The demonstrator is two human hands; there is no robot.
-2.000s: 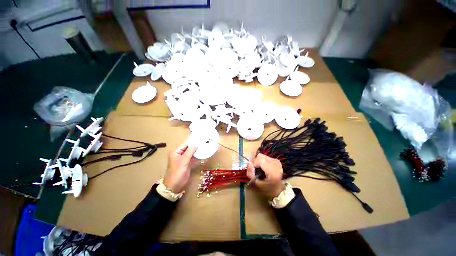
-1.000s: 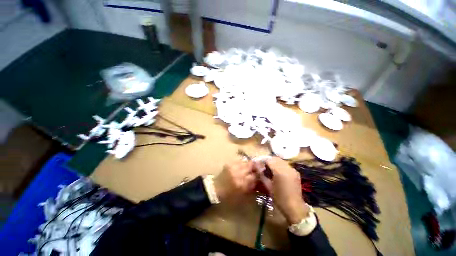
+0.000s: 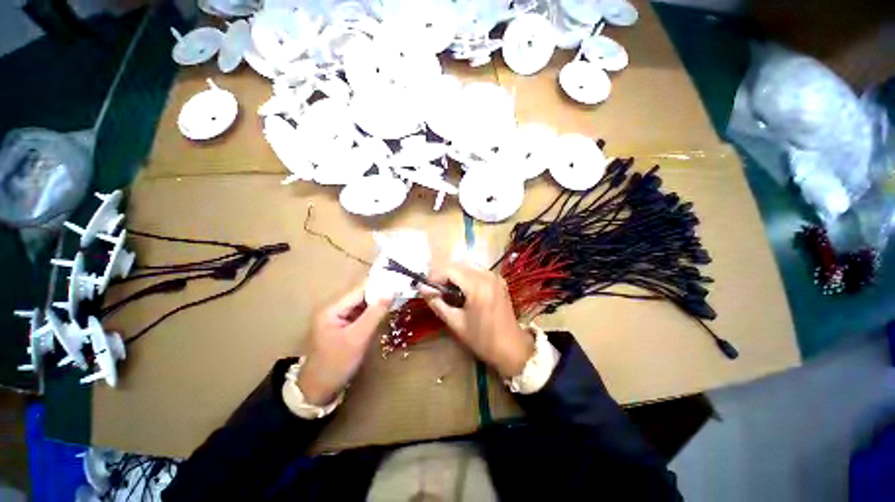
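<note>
My left hand (image 3: 339, 338) holds a white plastic disc (image 3: 404, 253) by its lower left edge, above the cardboard. My right hand (image 3: 479, 312) grips a dark tool, which looks like a screwdriver (image 3: 449, 292), with its thin dark shaft lying over the disc. A thin brownish wire (image 3: 334, 245) extends from the disc to the upper left. The fanned bundle of black cables (image 3: 628, 240) lies right of my right hand. Its red lead wires (image 3: 533, 278) pass behind my right hand, with silvery tips (image 3: 395, 338) showing below the disc.
A large heap of white discs (image 3: 393, 88) lies beyond my hands. Wired discs (image 3: 74, 294) with black cords lie at the left. Crumpled clear bags lie at the left (image 3: 44, 176) and right (image 3: 810, 127). A small red-and-black wire bundle (image 3: 834, 263) is at the far right.
The view has turned back and tilted down. My hands were close together around the disc; now they are apart, with the disc and the dark shaft showing between them.
</note>
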